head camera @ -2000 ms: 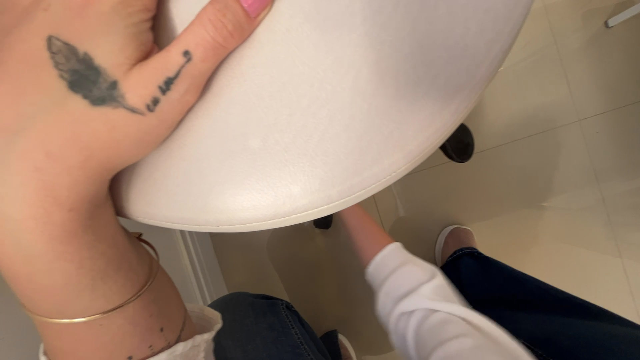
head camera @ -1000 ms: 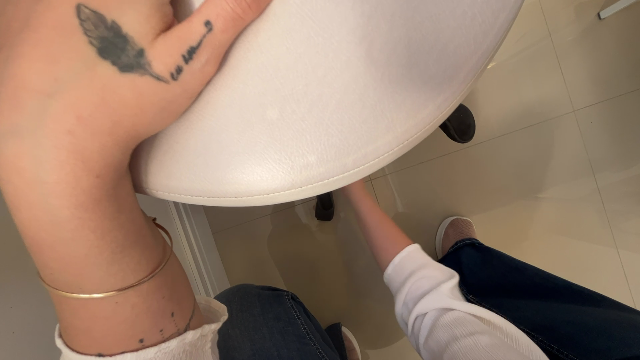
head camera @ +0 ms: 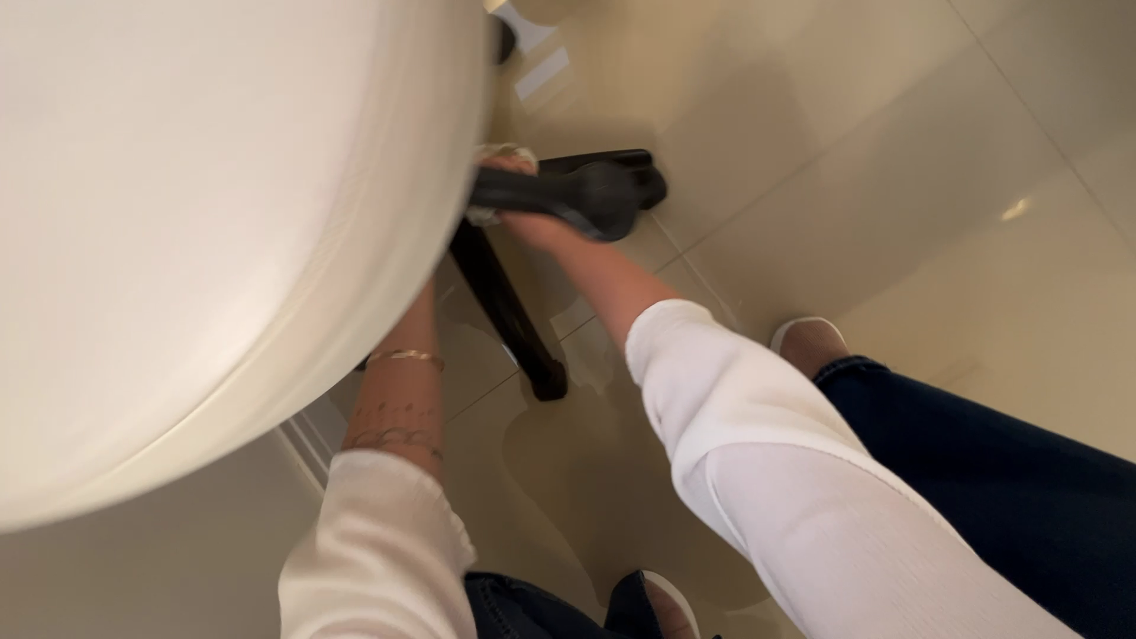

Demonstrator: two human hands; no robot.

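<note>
A white padded seat with a stitched edge [head camera: 204, 222] fills the upper left. Beneath it are a black chair-base leg [head camera: 501, 302] and a black lever-like part with a rounded end [head camera: 608, 195]. My left forearm, with a thin bracelet, reaches up under the seat, which hides my left hand. My right hand [head camera: 508, 167] is partly visible behind the black part, beside a crumpled pale thing, perhaps cloth [head camera: 486, 215]. The seat and the black part cover most of its fingers, so its grip is unclear.
Glossy beige floor tiles [head camera: 887, 266] lie beneath and to the right. My feet in open shoes [head camera: 808, 342] stand near the bottom and right. A pale panel with a raised edge [head camera: 306, 448] is at the lower left.
My left hand has left the top of the seat and gone beneath it. My right hand, hidden before, shows partly below the seat. The view has shifted, and more of the black base shows.
</note>
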